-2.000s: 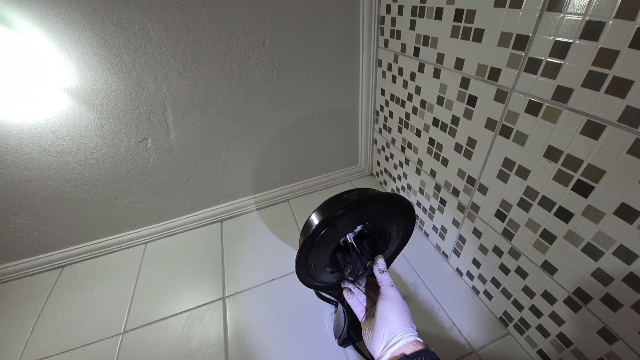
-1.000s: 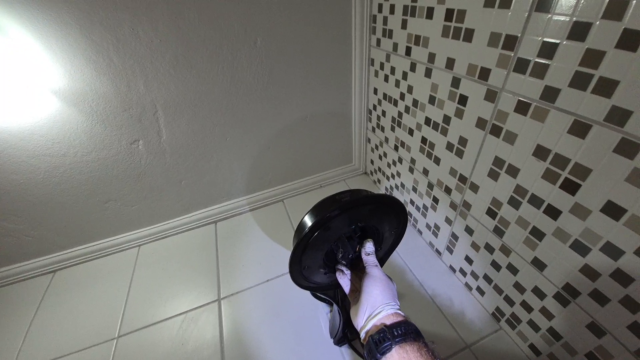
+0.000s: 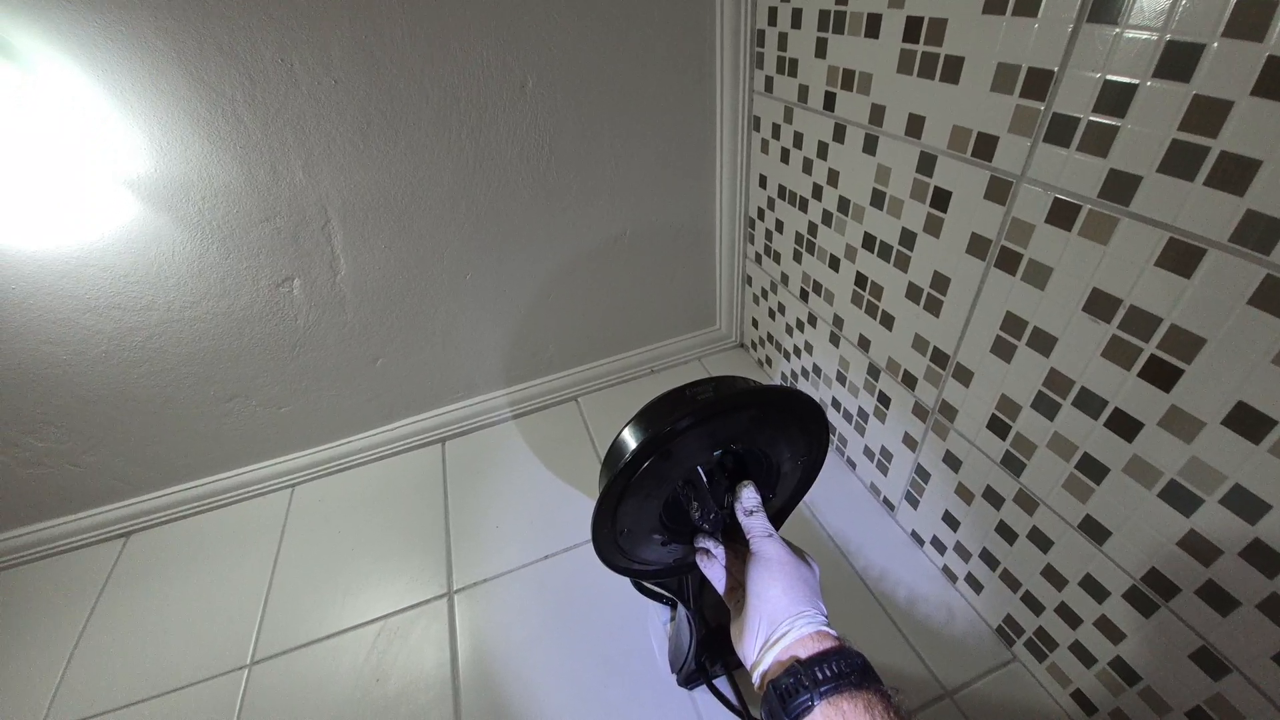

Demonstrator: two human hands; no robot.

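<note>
My right hand (image 3: 765, 570), in a stained white glove with a black watch at the wrist, reaches in from the lower right. Its thumb and a finger pinch a dark part at the centre of a round, glossy black housing (image 3: 640, 510). The housing is tilted, with a raised rim along its far side; its exact kind cannot be told. Below it, beside my wrist, hangs a black curved part (image 3: 690, 640) with a black cable (image 3: 722, 695). My left hand does not show.
White tiles (image 3: 360, 560) lie behind the housing. A mosaic-patterned tiled wall (image 3: 1080, 330) stands close on the right. White moulding (image 3: 400, 432) edges a rough grey painted surface (image 3: 430, 220), with a bright light (image 3: 60, 150) at far left.
My right hand has shifted its grip at the housing's centre, and the watch has come into view since two seconds ago. The housing stays tilted in nearly the same place.
</note>
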